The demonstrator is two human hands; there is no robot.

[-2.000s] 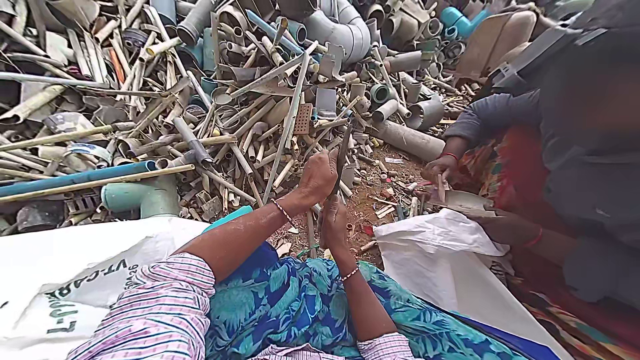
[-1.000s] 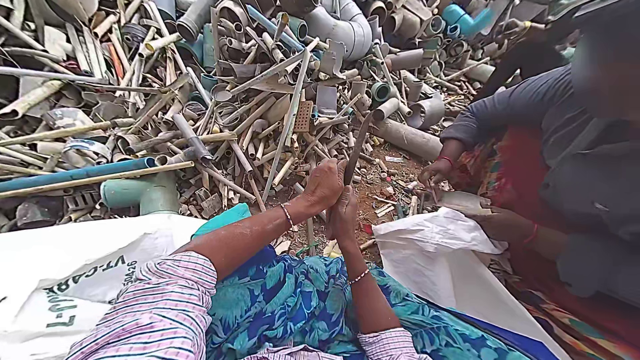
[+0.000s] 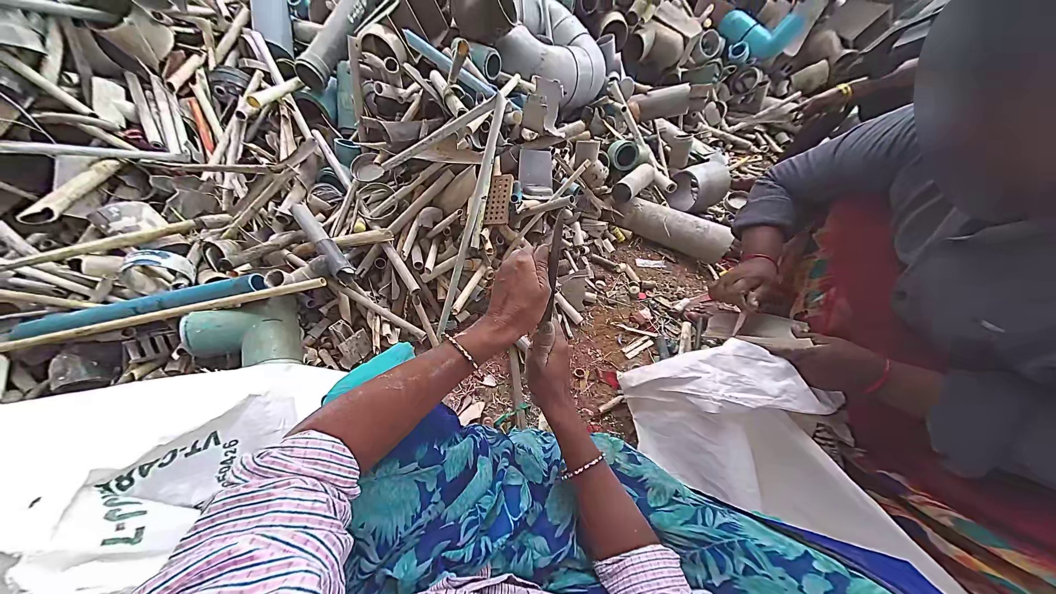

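My left hand is closed in a fist above my lap, beside a dark, narrow curved piece that stands nearly upright. My right hand sits just below and to the right, gripping the lower part of that piece; whether it is a blade or a strip of pipe I cannot tell. The two hands are close together, and the left fingers are partly hidden behind the fist. A thin stick stands below them, near the right wrist. A large heap of scrap plastic pipes lies beyond both hands.
At the right a co-worker holds a grey pipe piece. White sacks lie between us, and another printed white sack lies at my left. A green pipe fitting and a blue pipe lie at the heap's near edge.
The dark piece has changed its tilt between frames while my hands stay close around it. The co-worker's hands have shifted slightly around the grey pipe piece.
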